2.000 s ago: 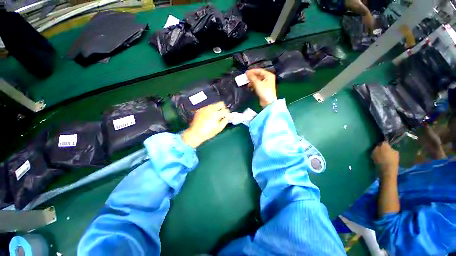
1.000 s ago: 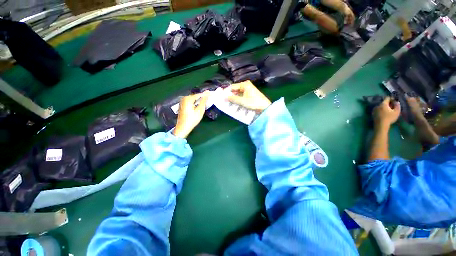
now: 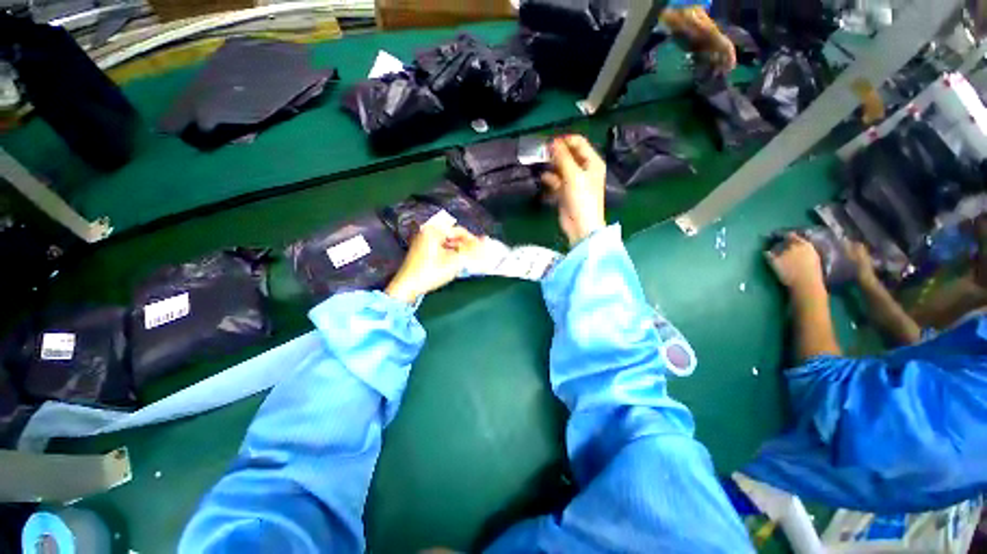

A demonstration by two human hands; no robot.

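My left hand holds the label strip between thumb and fingers; the strip runs right under my right sleeve. My right hand holds a white label at its fingertips, over a black bagged parcel; whether the label touches the bag I cannot tell. Another parcel has a white label beside my left fingers. More labelled parcels lie left along the belt. Pale-blue backing paper trails left from my left sleeve. The label roll lies right of my right forearm.
Across the belt, bunched black parcels and flat black sheets lie on the far ledge. Metal posts stand near the right and left. A pale-blue roll is at lower left. A co-worker's hand handles black bags at right.
The parcel row has shifted left. My hands met at the strip a second ago; now my right hand is away from it, up and right, with a label over another parcel.
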